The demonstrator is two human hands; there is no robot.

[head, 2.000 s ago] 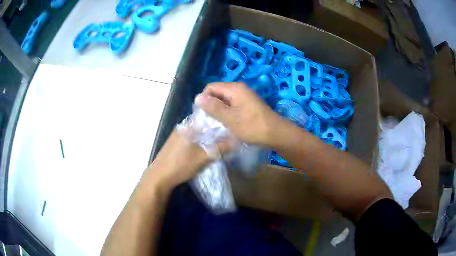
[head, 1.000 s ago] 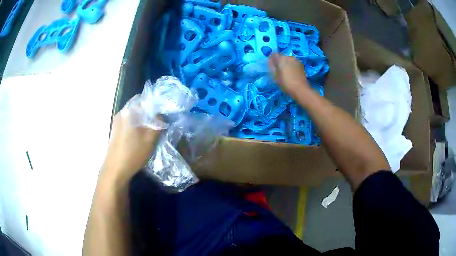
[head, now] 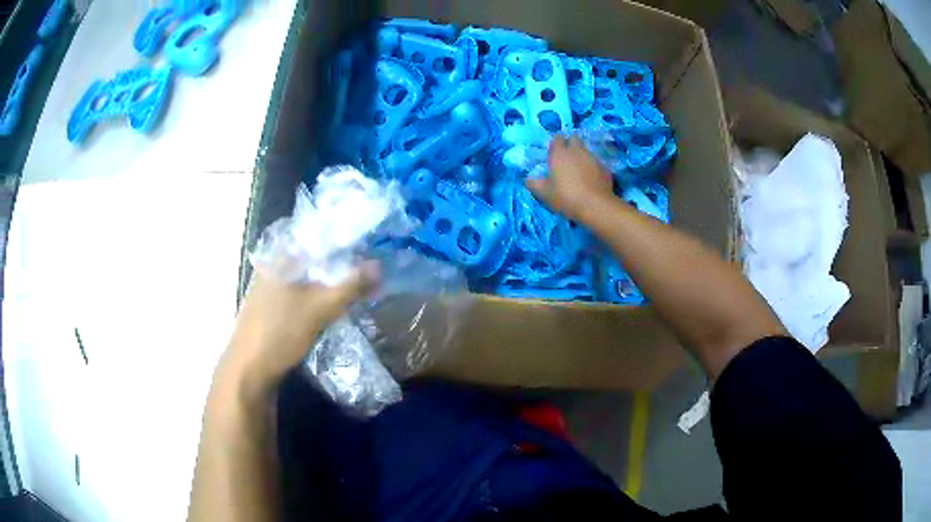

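Note:
My left hand (head: 296, 316) grips a bunch of crinkled clear plastic bags (head: 347, 219) at the near left edge of the carton; the bags hang above and below the fist. My right hand (head: 574, 178) reaches into the open brown carton (head: 551, 342), on top of the heap of blue controller shells (head: 449, 219). It is closed on clear film over the shells; the fingertips are partly hidden. Some shells in the heap lie under glossy film.
The white bench (head: 133, 296) is on the left, with loose blue shells (head: 123, 100) at its far end. A green conveyor strip carries shells at the far left. A side carton with a crumpled white sheet (head: 796, 235) is at the right. A yellow line crosses the grey floor.
My hands have parted since the earliest frame; the left kept the bags and the right went into the carton. Over the last second, the right hand has shifted slightly down over the shells.

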